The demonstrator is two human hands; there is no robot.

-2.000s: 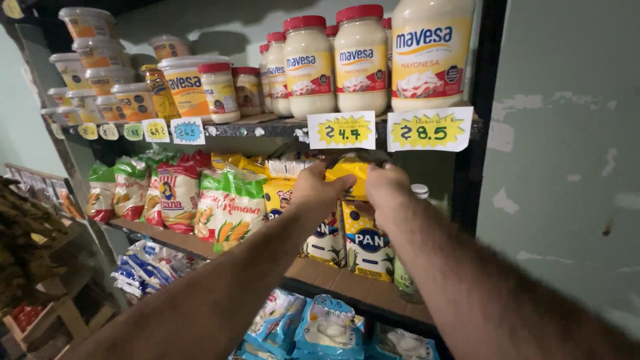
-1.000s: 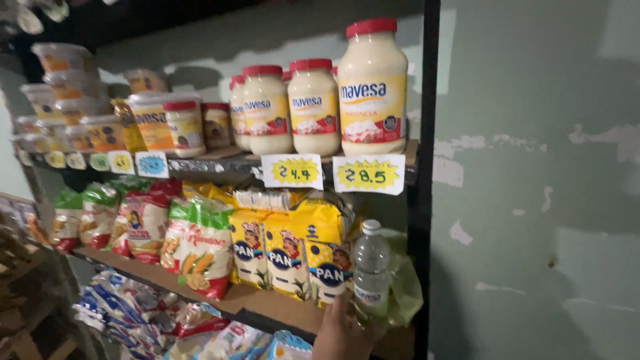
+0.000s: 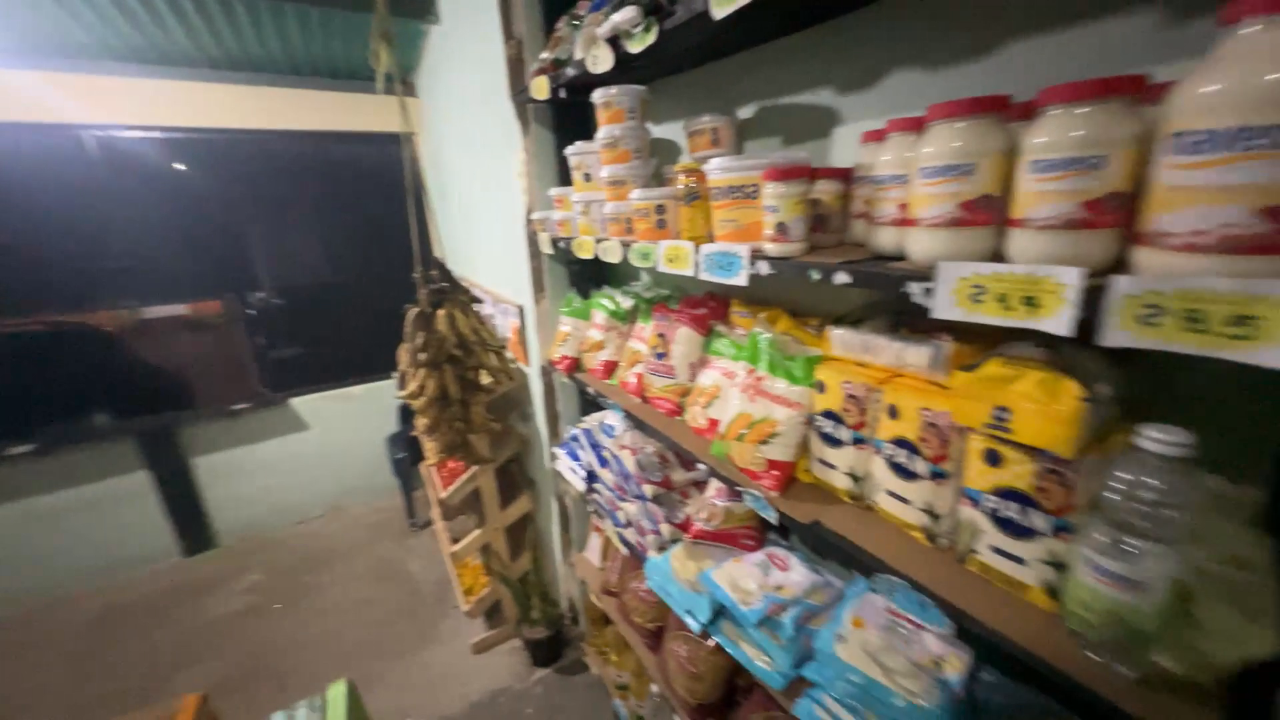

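Note:
Neither my left hand nor my right hand shows at this moment. On the middle shelf at the right, yellow bags of PAN corn flour [image 3: 1015,510] stand upright in a row. A clear plastic bottle [image 3: 1130,540] stands just right of them. To their left are flour bags with green and red ends [image 3: 755,410]. Mavesa mayonnaise jars with red lids [image 3: 960,180] line the shelf above, beside stacked plastic tubs [image 3: 622,145]. The picture is somewhat blurred.
Blue and white bags [image 3: 880,640] lie on the lower shelf. A bunch of plantains or bananas [image 3: 450,370] hangs by the wall end, over a wooden crate rack [image 3: 480,540]. A potted plant [image 3: 543,640] stands on the floor. Handwritten price cards [image 3: 1008,298] hang from the shelf edge.
Two seconds ago both hands were at the yellow bags; one second ago one hand was by the bottle. Both are now out of view. The view has swung left.

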